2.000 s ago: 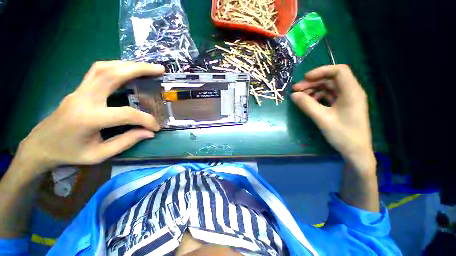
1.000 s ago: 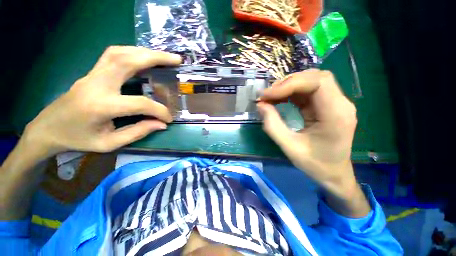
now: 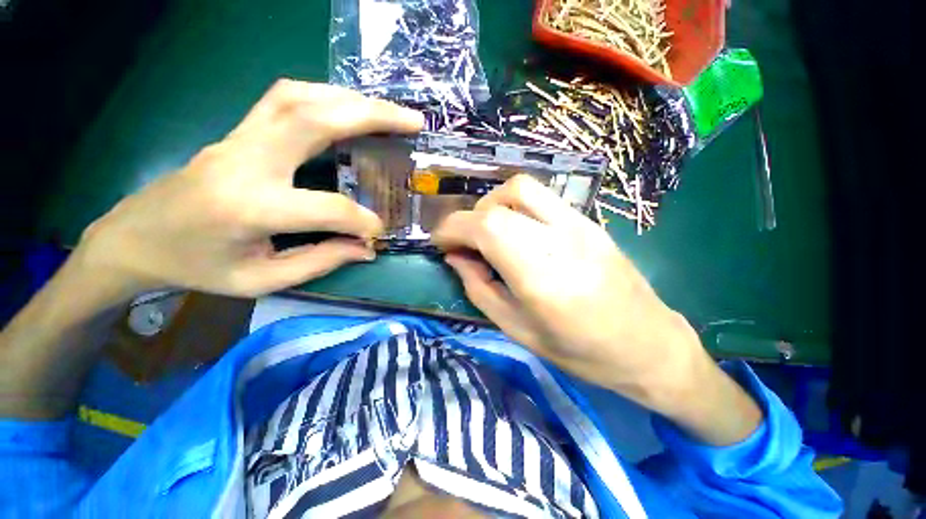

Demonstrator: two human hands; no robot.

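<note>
A grey-silver phone housing (image 3: 386, 182) lies open side up near the bench's front edge, with an orange patch and a dark strip inside. My left hand (image 3: 239, 193) grips its left end, fingers on the far edge and on the near edge. My right hand (image 3: 553, 269) reaches over the housing's right half. Its thumb and fingertips are pinched together at the near edge, just right of my left fingertips. Whether a small part is between them cannot be seen. Gold slivers (image 3: 599, 127) lie heaped behind the housing's right end.
A clear bag of dark slivers (image 3: 411, 51) lies behind the housing. An orange-red bin (image 3: 701, 41) with tan slivers stands at the back right. A green-ended packet (image 3: 726, 91) lies beside it. A thin metal tool (image 3: 764, 172) lies at the right on the dark green bench (image 3: 650, 284).
My right hand has moved left, from beside the housing's right end to its near edge. My left hand keeps its hold. The view has shifted, so the bench items appear further right.
</note>
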